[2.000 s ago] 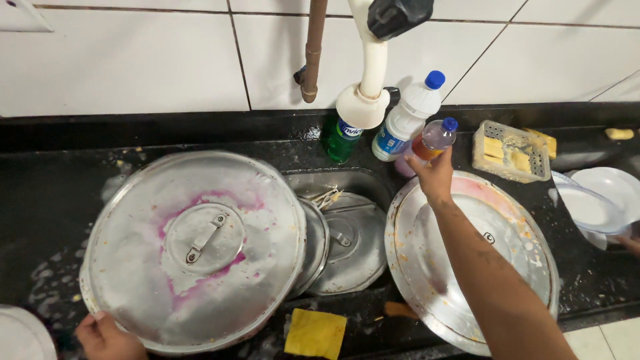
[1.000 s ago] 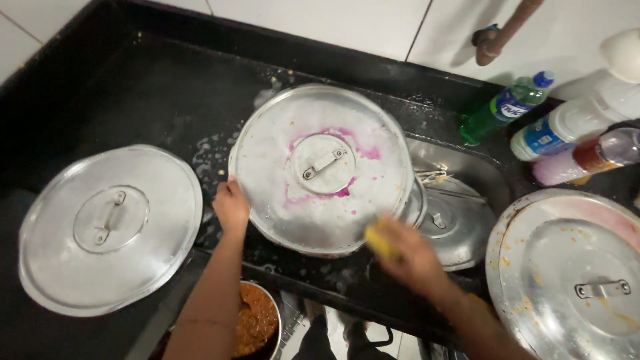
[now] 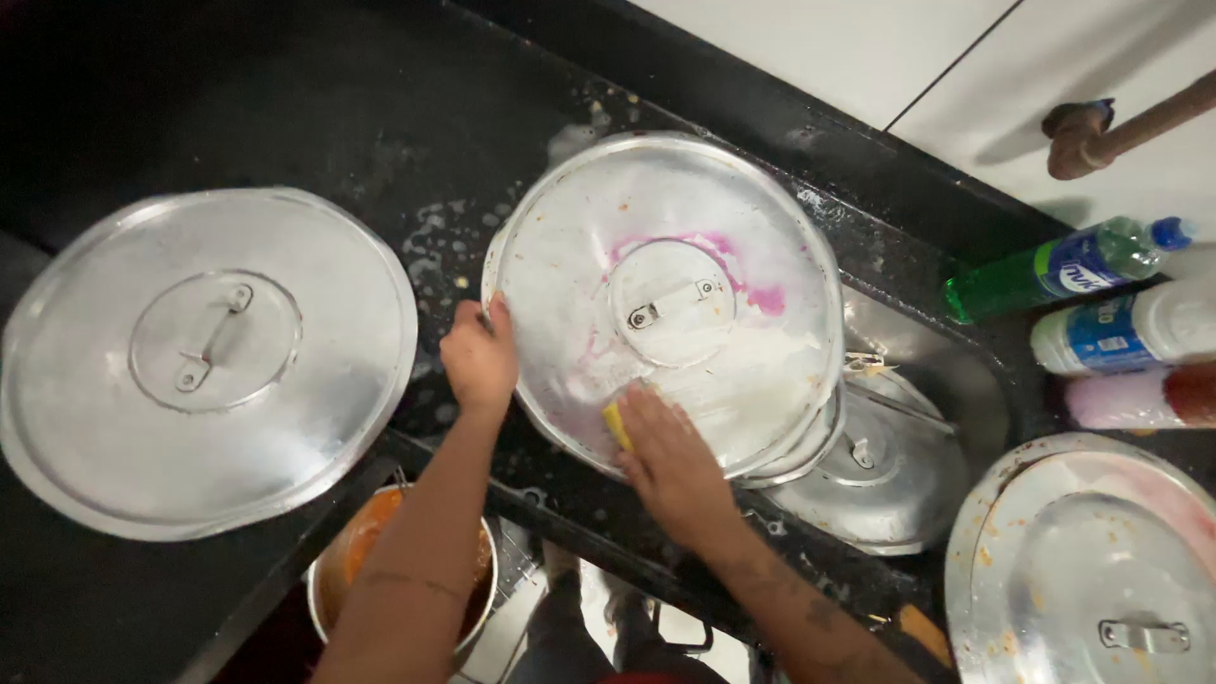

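Observation:
A large round aluminium pot lid (image 3: 570,237) lies handle up in the middle, with pink liquid and whitish suds smeared over its top. The left rim is gripped by my left hand (image 3: 480,356). My right hand (image 3: 670,456) presses a yellow sponge (image 3: 617,427) flat on the lid's lower part; the hand covers most of the sponge. On the left lies another aluminium lid (image 3: 351,380) that looks cleaner. At the lower right, a third lid (image 3: 1026,570) bears orange food bits and a pink smear.
More lids (image 3: 902,513) rest in the steel sink (image 3: 988,399). Green (image 3: 1016,285), white (image 3: 1159,318) and pink-and-red (image 3: 1126,397) bottles lie toward the right, below a brown pipe (image 3: 1159,114). A pot of reddish food (image 3: 366,532) stands below the black counter's front edge (image 3: 570,532).
Two seconds ago my right hand held a small bottle by the other bottles; now it holds the yellow sponge on the middle lid. Whitish suds have spread there. The view has swung left.

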